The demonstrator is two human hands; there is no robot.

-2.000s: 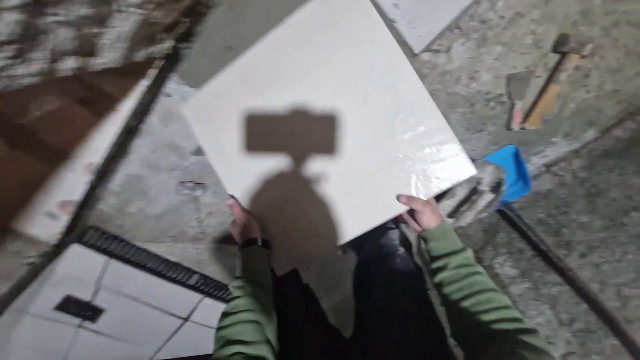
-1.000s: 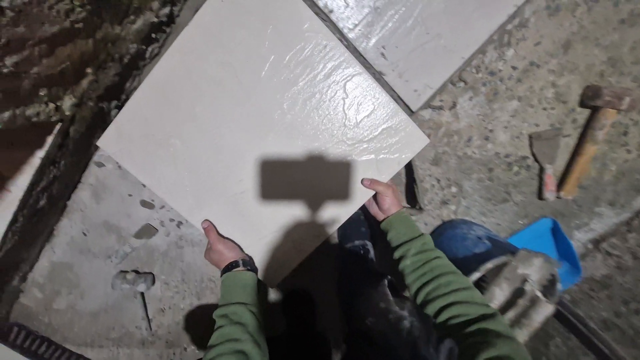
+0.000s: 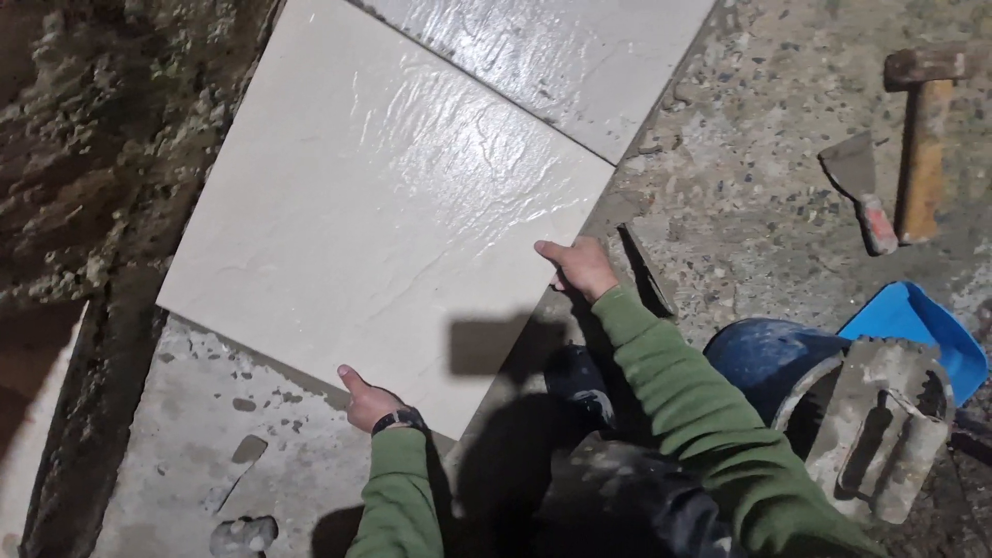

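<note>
A large square off-white tile with a lightly textured face (image 3: 341, 209) lies low over the floor, its upper right edge alongside another pale tile (image 3: 566, 62). My left hand (image 3: 376, 403), with a dark watch at the wrist, grips its lower left edge, thumb on top. On the lower right edge my right hand (image 3: 581, 267) holds on in the same way, fingers partly hidden beneath. Whether the tile rests fully on its bed cannot be told. A dark shadow falls across its lower corner.
A hammer (image 3: 922, 155) and a scraper (image 3: 868, 190) lie at right. Below them are a blue bucket (image 3: 759, 356), a notched trowel (image 3: 883, 426) and a blue dustpan (image 3: 914, 333). A mallet head (image 3: 244, 535) and a small trowel (image 3: 240, 465) lie lower left. A rough wall edge (image 3: 155, 139) runs along the left.
Both hands have carried the tile forward, and it has come down beside the other pale tile. Its edge now lines up closely with that tile. The view has shifted.
</note>
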